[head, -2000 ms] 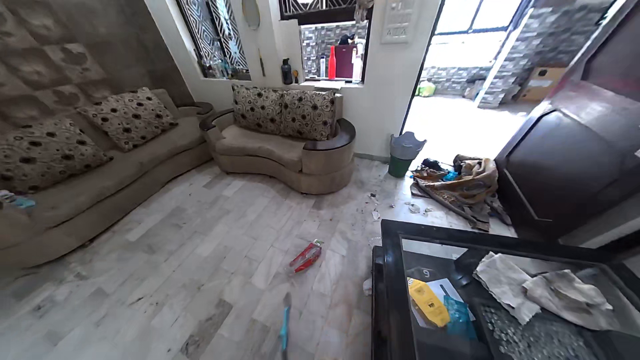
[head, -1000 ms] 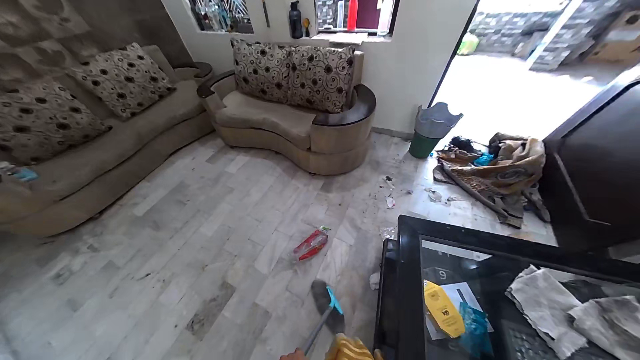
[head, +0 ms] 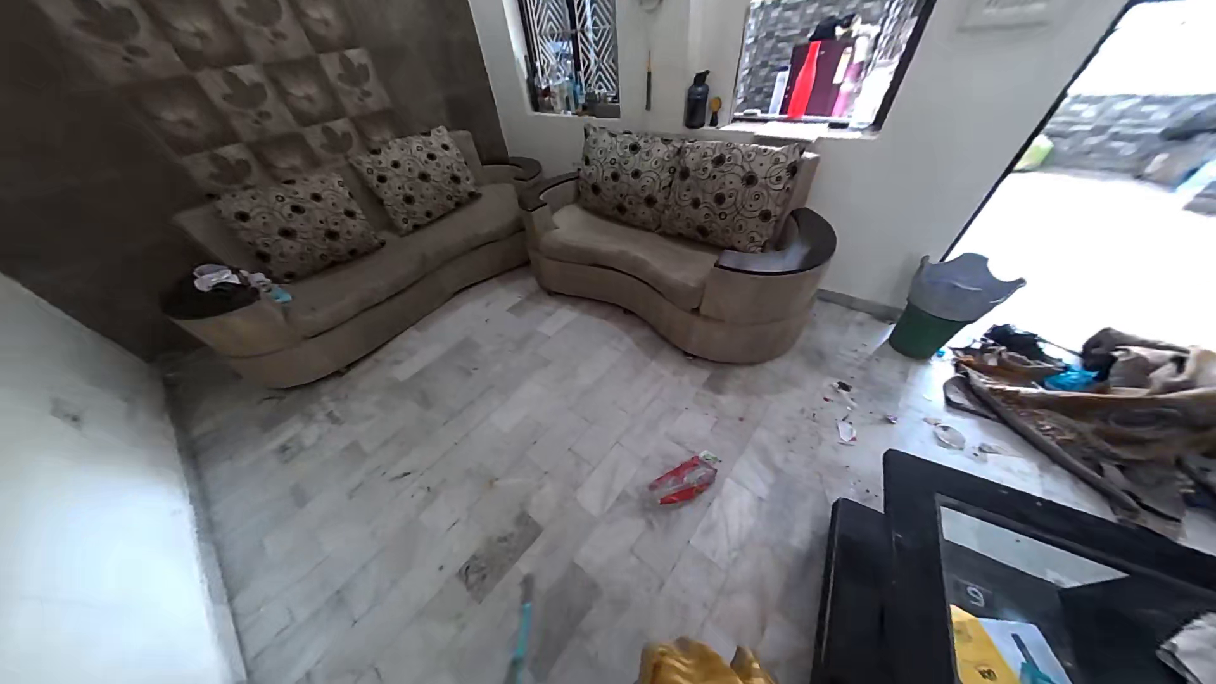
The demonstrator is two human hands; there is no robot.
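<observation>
Neither of my hands shows at this moment. A thin turquoise stick-like tool point(head: 521, 632), blurred, stands up from the bottom edge over the tiled floor; what holds it is out of view. To its right a piece of yellow-gold cloth point(head: 701, 663) shows at the bottom edge. Farther ahead a red and clear plastic wrapper point(head: 686, 479) lies on the marble floor. Small scraps of litter point(head: 846, 431) are scattered near the doorway, between the wrapper and the green bin point(head: 923, 331).
A black glass-topped table point(head: 1007, 494) stands at the lower right. Two beige sofas point(head: 627, 249) with patterned cushions line the far side. A heap of brown cloth point(head: 1111, 408) lies by the open doorway. A white wall point(head: 85, 475) rises at the left.
One second ago a hand held the turquoise-and-grey tool at the bottom edge; that hand is now out of sight. The view has swung left.
</observation>
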